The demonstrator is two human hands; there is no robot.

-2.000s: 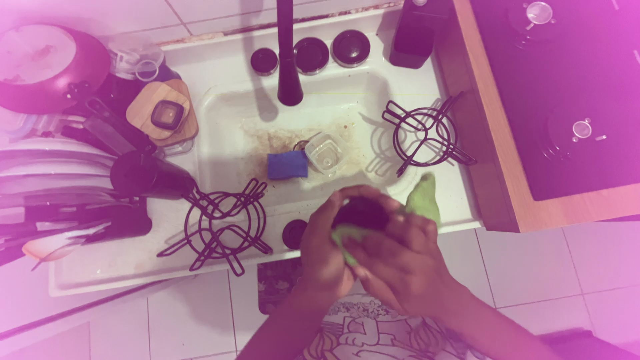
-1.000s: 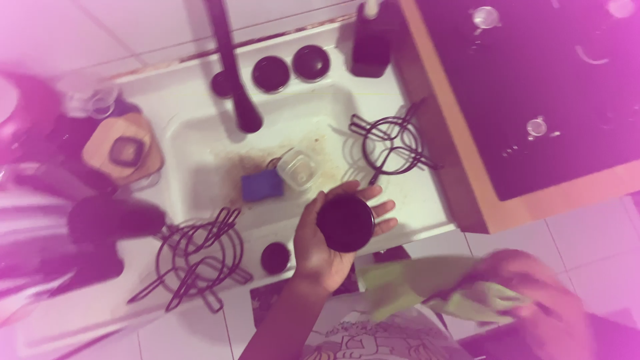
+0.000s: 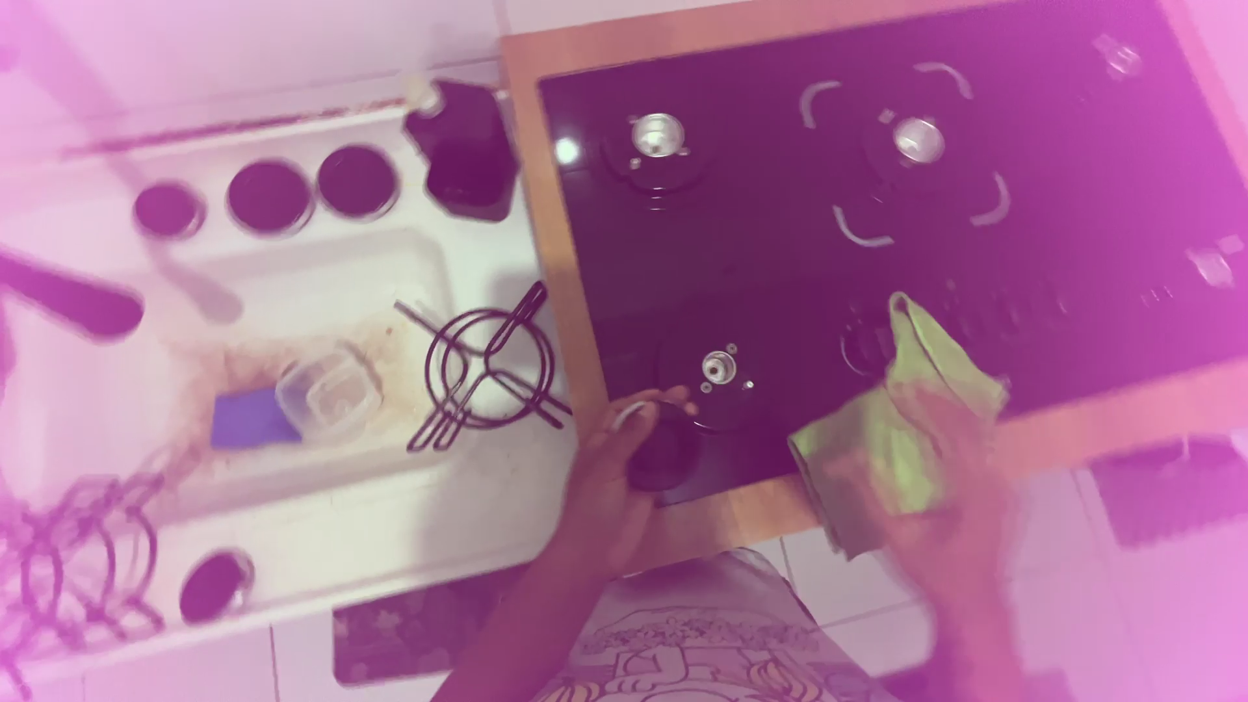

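My left hand (image 3: 614, 478) holds a round black burner cap (image 3: 665, 450) on edge, over the front left corner of the glass cooktop (image 3: 751, 283). Just behind it, a bare burner base (image 3: 719, 368) shows on the glass. My right hand (image 3: 951, 497), blurred, grips a green cloth (image 3: 902, 439) at the cooktop's front edge. To the left, a wire pan support (image 3: 490, 369) lies on the white sink's right side. Several dark burner caps (image 3: 270, 197) rest along the sink's back ledge, and another cap (image 3: 216, 586) is on its front rim.
A blue sponge (image 3: 255, 418) and a clear plastic container (image 3: 330, 392) lie in the sink basin. The black faucet (image 3: 73, 292) reaches in from the left. A dark bottle (image 3: 465, 151) stands at the back beside the wooden counter edge (image 3: 561, 244). More wire supports (image 3: 88, 556) sit at front left.
The view has swung right to the cooktop. My left hand has carried the cap from the sink's front edge to the cooktop. The cloth, near both hands at first, is now in my right hand alone.
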